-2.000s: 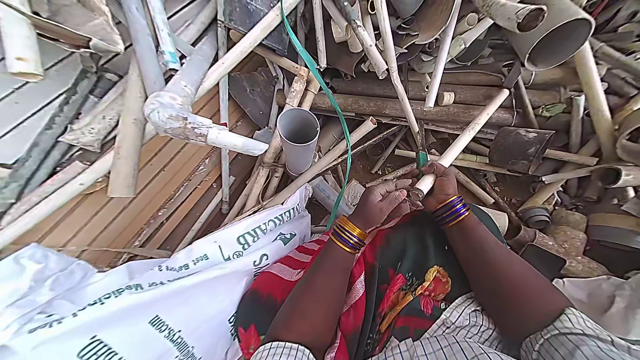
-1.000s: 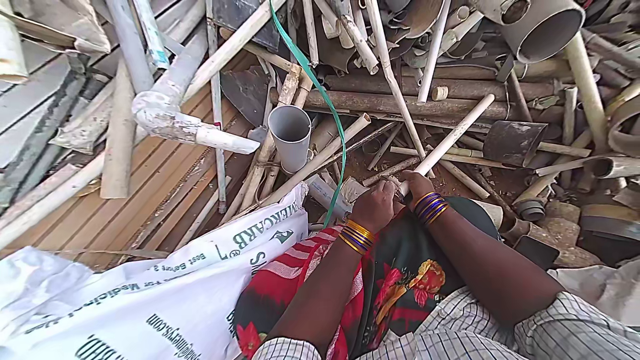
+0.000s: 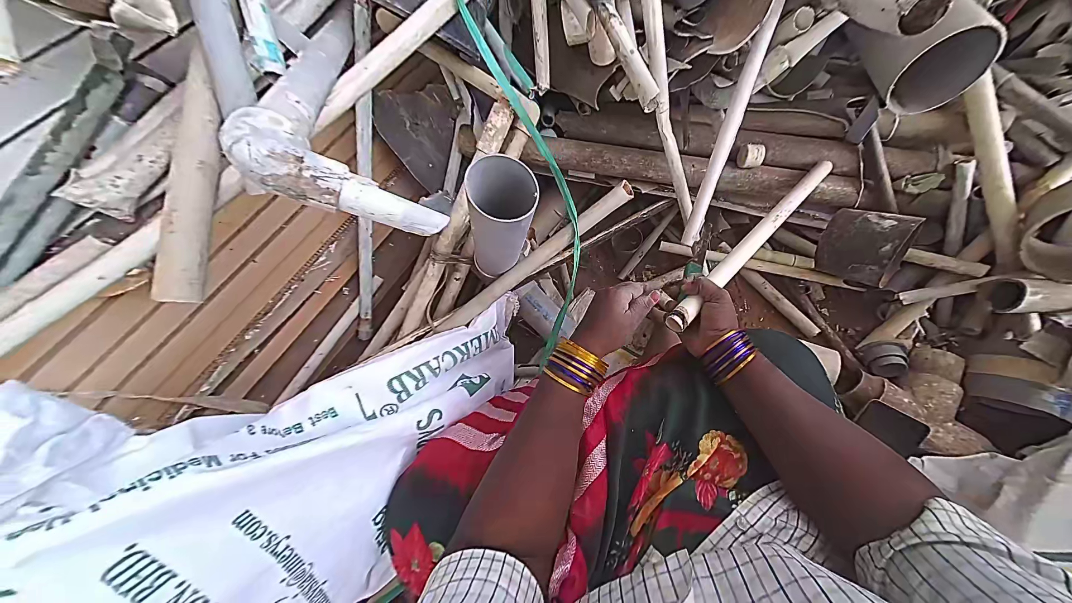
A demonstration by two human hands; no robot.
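Observation:
My right hand (image 3: pixel 708 315) is closed around the near part of a cream plastic pipe (image 3: pixel 766 230), whose open end points down toward my lap; the pipe slants up to the right. A green-handled tool (image 3: pixel 693 270) shows between my fingers in the same hand; its kind and most of its shape are hidden. Close beside the pipe's near end is my left hand (image 3: pixel 618 314), fingers bent and the thumb near the pipe. Whether it holds anything is hard to tell.
Ahead lies a heap of old pipes with a wide grey pipe fitting (image 3: pixel 946 63). A short grey pipe (image 3: pixel 502 213) stands upright beside a green strap (image 3: pixel 563 176). At left are a pipe elbow (image 3: pixel 276 155), brown slatted panels (image 3: pixel 243 276) and a white printed sack (image 3: pixel 276 494).
One second ago my hands were close together at the pipe's near end; now they are slightly apart, that end is exposed and the green handle shows again.

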